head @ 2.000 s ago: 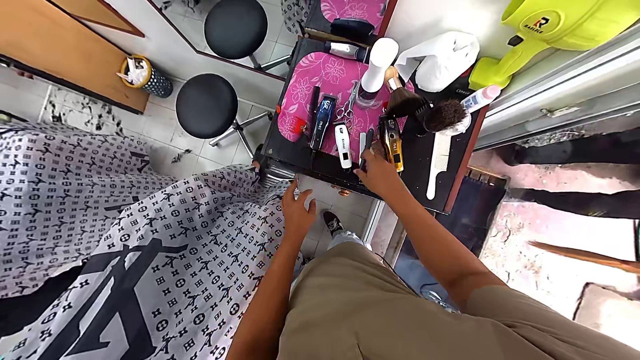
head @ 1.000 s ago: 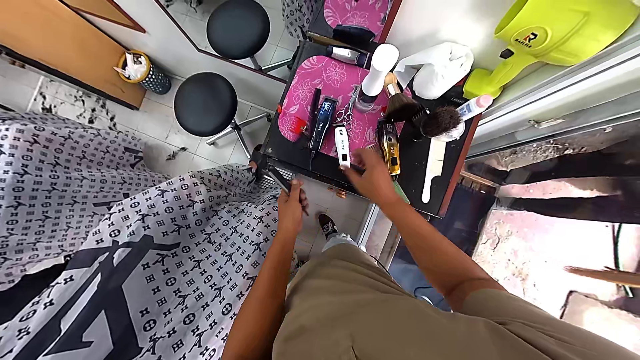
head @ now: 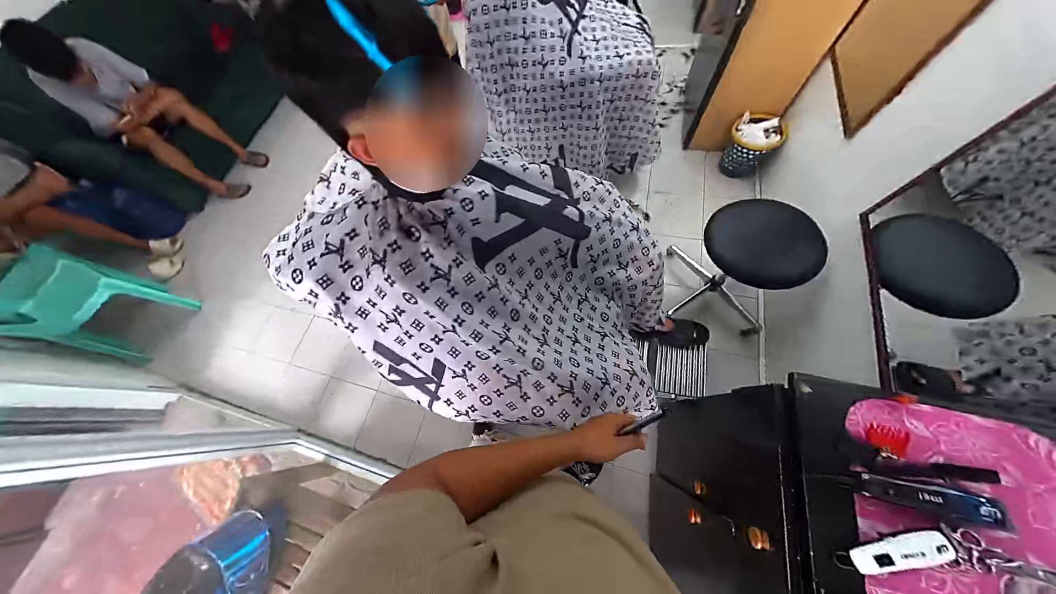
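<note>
My left hand, lower centre, is closed around a slim dark tool whose kind cannot be told. It is beside the lower edge of a white and black patterned barber's cape, worn by a seated person whose dark hair is at upper centre-left. My right hand is out of view. On the pink patterned mat at right lie a white trimmer, a dark hair clipper, scissors, a black comb and a red clipper guard.
A black drawer cabinet stands right of my hand. Beyond it are a metal footrest, a round black stool and a waste basket. A wall mirror is at right; people sit on a green sofa near a green chair.
The view has swung left from the cabinet top to the caped person. My left hand was empty two seconds ago and then held a dark tool. My right hand has left view.
</note>
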